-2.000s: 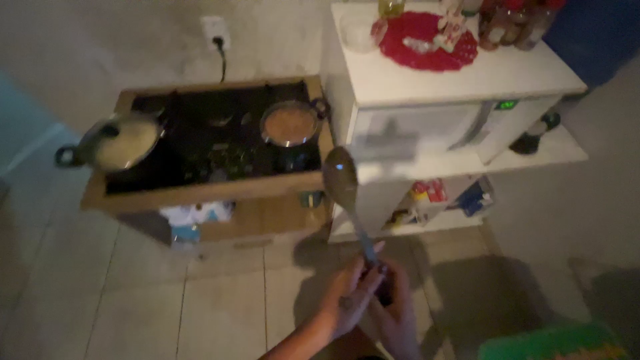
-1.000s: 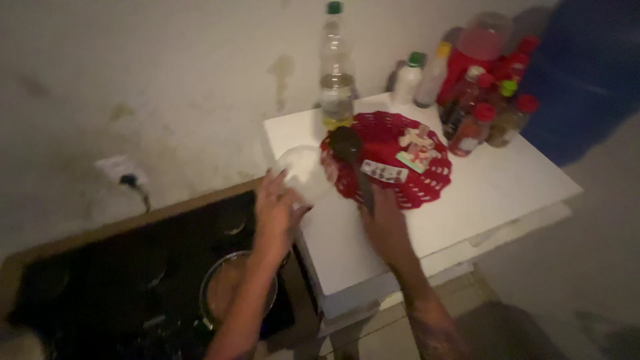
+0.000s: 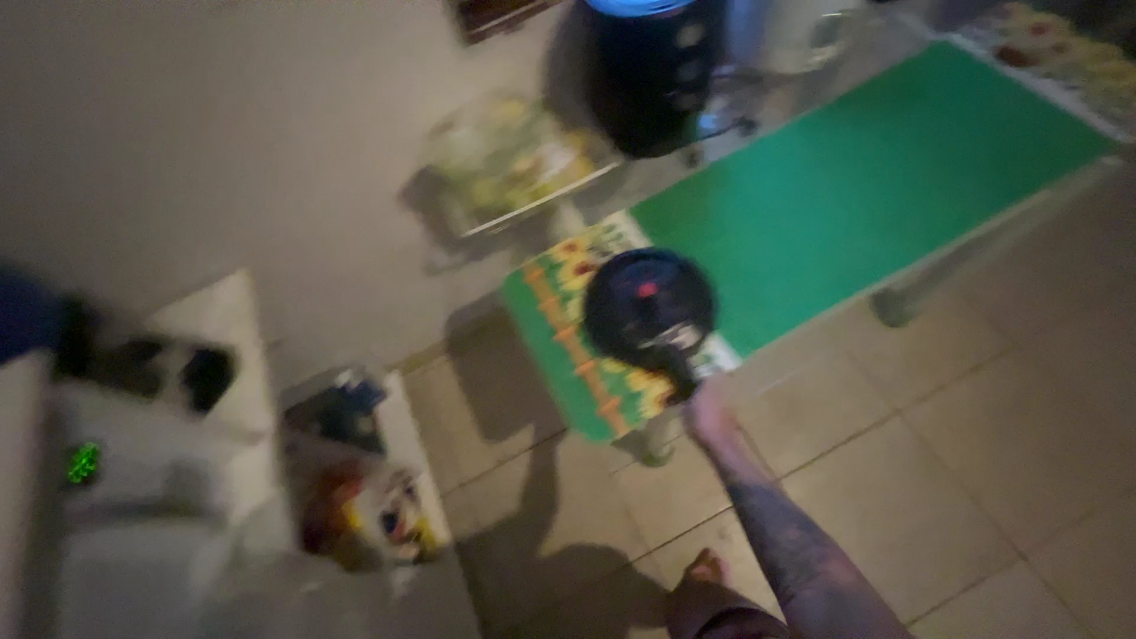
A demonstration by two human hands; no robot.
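My right hand (image 3: 710,415) is closed around the handle of a dark frying pan (image 3: 650,306) at the centre of the head view. The round pan is over the near end of a narrow table with a green, sunflower-patterned cover (image 3: 852,204); blur hides whether it rests on the cloth. A small red spot shows at the pan's middle, and something pale lies near its handle side. My left hand is out of the frame.
A black appliance (image 3: 652,80) stands behind the table, beside a clear container of yellow-green items (image 3: 515,164). Open shelves (image 3: 417,453) with packages and a microwave with a green display (image 3: 84,463) are at left. My foot (image 3: 706,568) is on the tiled floor.
The view has swung from the stove and white cabinet to the green-covered table. My right hand, earlier on a large dark spoon, now grips the pan handle; my left hand has left the view.
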